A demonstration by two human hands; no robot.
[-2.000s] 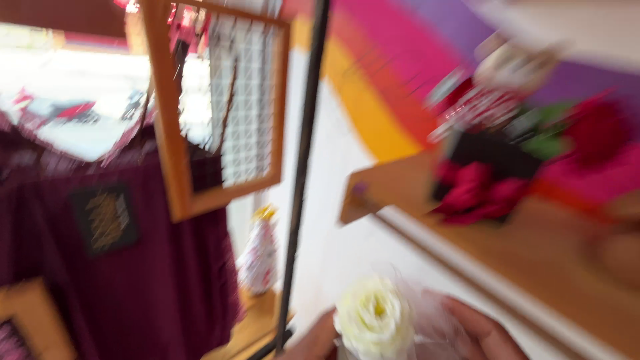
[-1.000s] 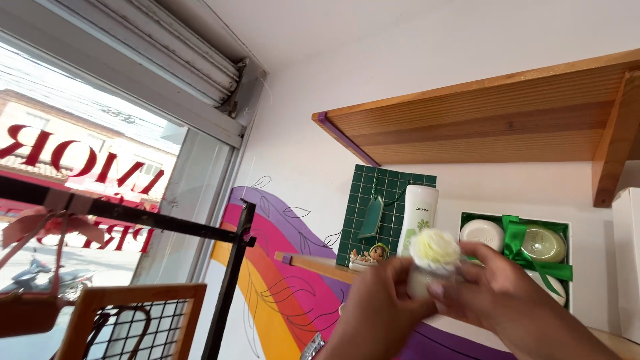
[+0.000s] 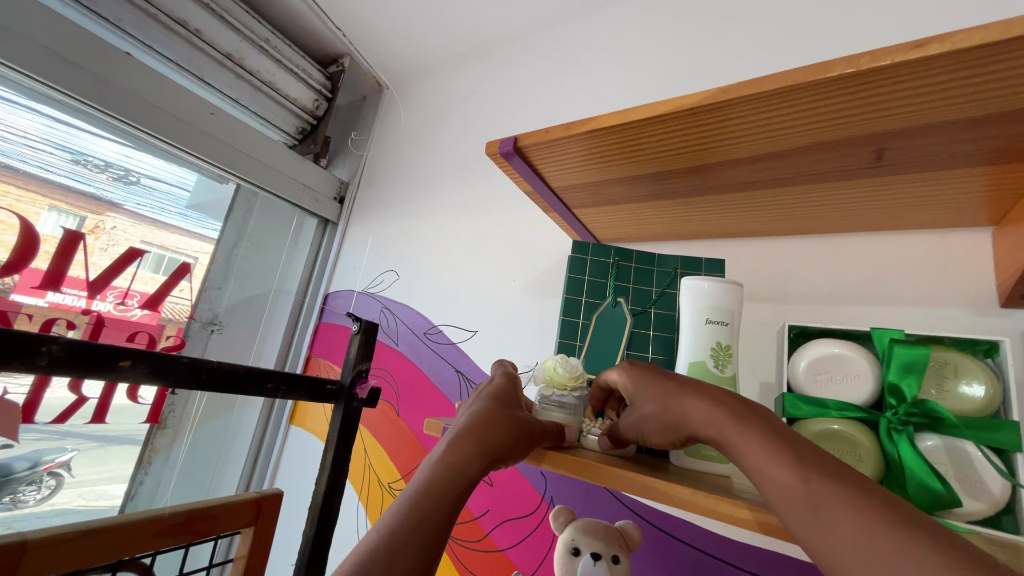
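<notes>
My left hand (image 3: 504, 420) grips a small clear jar (image 3: 558, 410) topped with a cream fabric flower (image 3: 560, 374), at the left part of the lower wooden shelf (image 3: 664, 486). Just right of the jar, my right hand (image 3: 648, 404) has its fingers on a small white dish of pale beads or pebbles (image 3: 602, 436). Behind both hands stands a dark green gridded gift bag (image 3: 588, 296) with a cord handle and tag. A white and green plastic bottle (image 3: 710, 336) is upright beside my right hand, partly hidden by it.
A box of soaps (image 3: 1010, 360) tied with green ribbon leans at the right. Overhead juts a second wooden shelf (image 3: 760, 160). A black metal rack (image 3: 326, 472) and a wood-framed wire panel (image 3: 260, 520) stand at the left by the window. A plush bear (image 3: 596, 548) shows below the shelf.
The flower-topped jar, held near both hands in front of the shelf a second ago, is now at the shelf's left part. My right hand has moved from the jar to the small dish.
</notes>
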